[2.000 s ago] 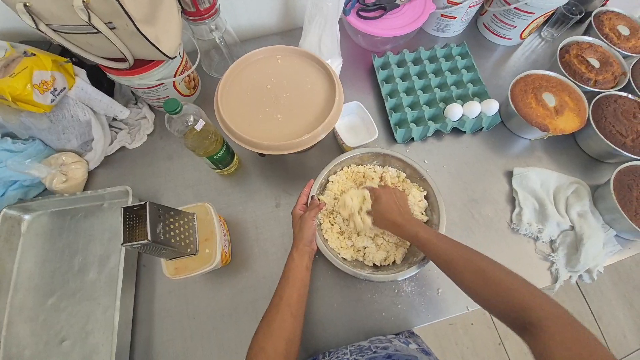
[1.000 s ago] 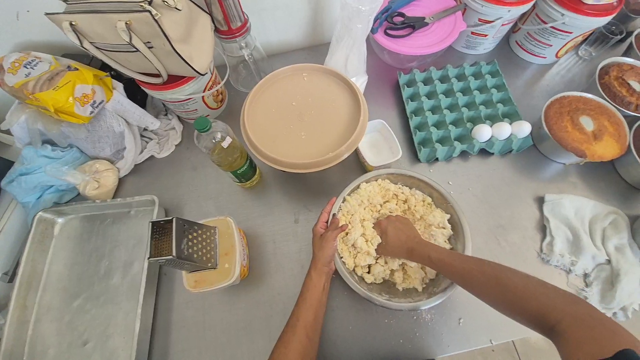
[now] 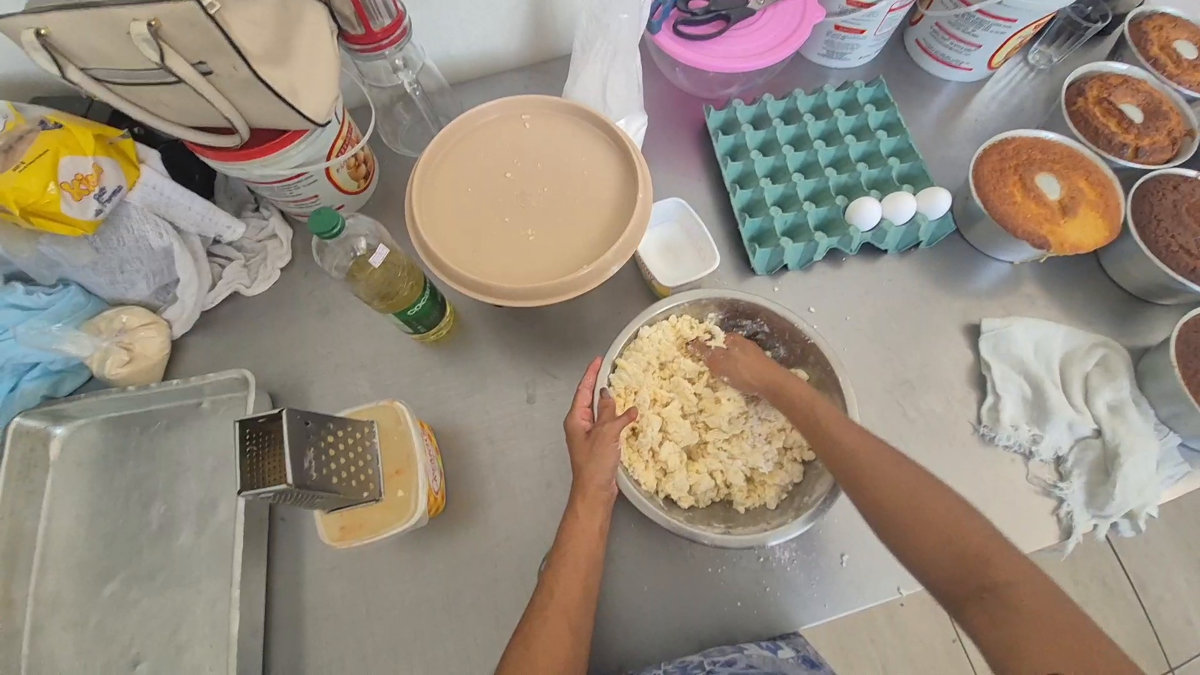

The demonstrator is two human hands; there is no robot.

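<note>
A steel mixing bowl (image 3: 830,375) holds pale yellow, crumbly dough (image 3: 694,441). My left hand (image 3: 597,431) grips the bowl's left rim, thumb over the edge and fingers along the outside. Inside the bowl, my right hand (image 3: 736,361) is sunk in the dough near the upper wall; its fingertips are partly hidden, so whether they close on dough is unclear. A small white tub (image 3: 677,244) stands just beyond the bowl. Left of it is a round beige plastic lid (image 3: 530,202) with crumbs on top.
A box grater (image 3: 309,459) rests on a plastic tub (image 3: 403,469), beside a metal baking pan (image 3: 131,525). An oil bottle (image 3: 384,281) stands behind. An egg tray (image 3: 797,169) holds three eggs (image 3: 898,208). Cakes in pans (image 3: 1045,192) and a white cloth (image 3: 1069,403) are at right.
My right hand has moved from the middle of the dough to the bowl's upper part, where bare, floury wall now shows. My left hand stays at the left rim.
</note>
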